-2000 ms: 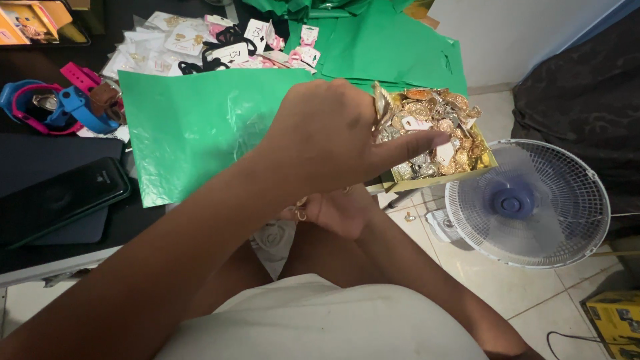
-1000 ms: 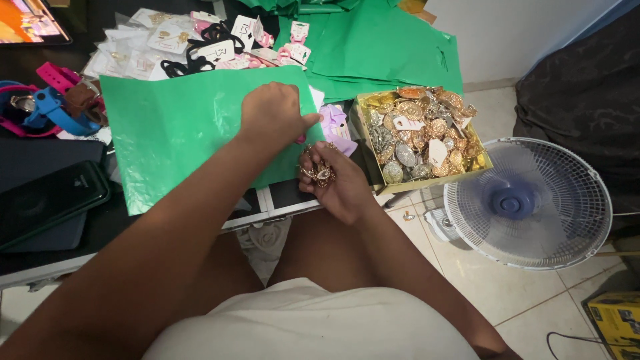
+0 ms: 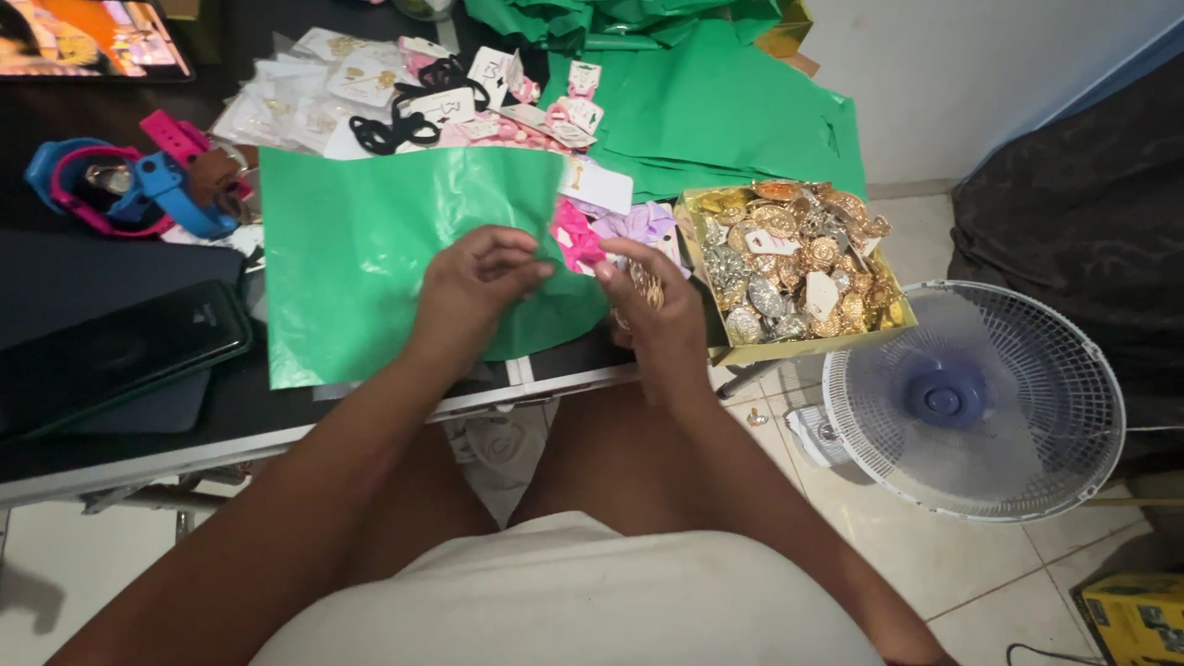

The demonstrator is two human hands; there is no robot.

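A green plastic bag (image 3: 361,268) lies flat near the table's front edge. My left hand (image 3: 481,287) is over its right part, fingers curled; whether they pinch the plastic cannot be told. At the bag's right edge, my right hand (image 3: 661,314) has several gold-coloured jewelry pieces (image 3: 645,285) in its curled fingers, partly hidden, with thumb and forefinger close to the plastic. A bright pink fabric bow (image 3: 577,236) shows just beyond my right fingertips. Behind it are a lilac bow (image 3: 636,224) and a white card with a gold-coloured piece (image 3: 599,188).
Right of my right hand, a gold box (image 3: 805,347) full of metallic jewelry sits at the table's edge, beside a fan (image 3: 971,398). Carded hair ties (image 3: 444,106), watches (image 3: 171,185), a dark phone (image 3: 129,356) and more green bags (image 3: 712,111) lie around.
Two seconds back my left hand was above my right, close to the gold box; now they are apart at the bag's right side. The pink bow has come into sight since one second ago.
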